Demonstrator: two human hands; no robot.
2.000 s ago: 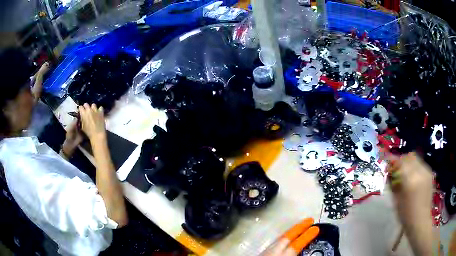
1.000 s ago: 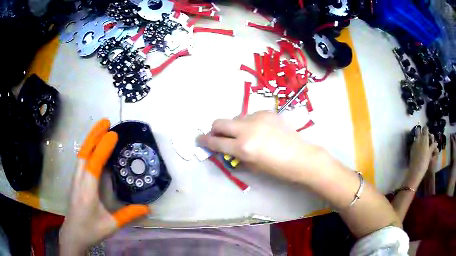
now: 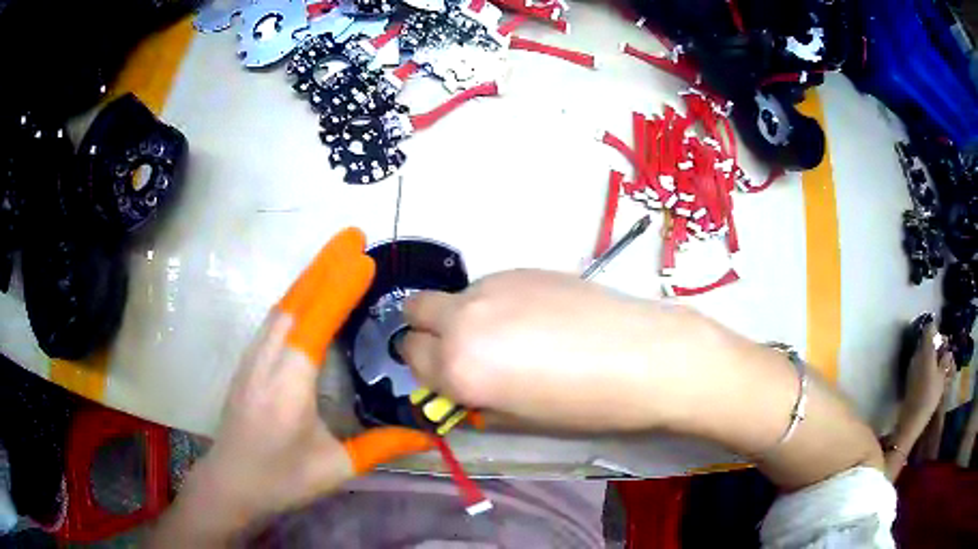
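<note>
A black plastic housing (image 3: 434, 258) lies on the pale tabletop near its front edge. A silver LED ring board (image 3: 378, 349) sits in its opening, with a red cable (image 3: 459, 475) hanging toward the table edge. My left hand (image 3: 306, 375), with orange finger cots, spans the housing's left side, fingers and thumb apart around it. My right hand (image 3: 472, 338) has its fingertips on the board. A yellow-and-black handle (image 3: 438, 409) shows under my right fist, and a thin metal shaft (image 3: 619, 248) sticks out behind the hand. The right fingertips are partly hidden.
Black and silver ring boards (image 3: 359, 123) lie at the back left. Red cables (image 3: 686, 166) are piled at the back right, beside yellow tape (image 3: 824, 247). Black housings (image 3: 134, 172) stand at the left. Another person's hand (image 3: 924, 370) and a blue bin (image 3: 928, 64) are at the right.
My view has turned from the far bench to the near tabletop. My right hand has brought the silver board from beside the housing onto it. The red cable moved with the board.
</note>
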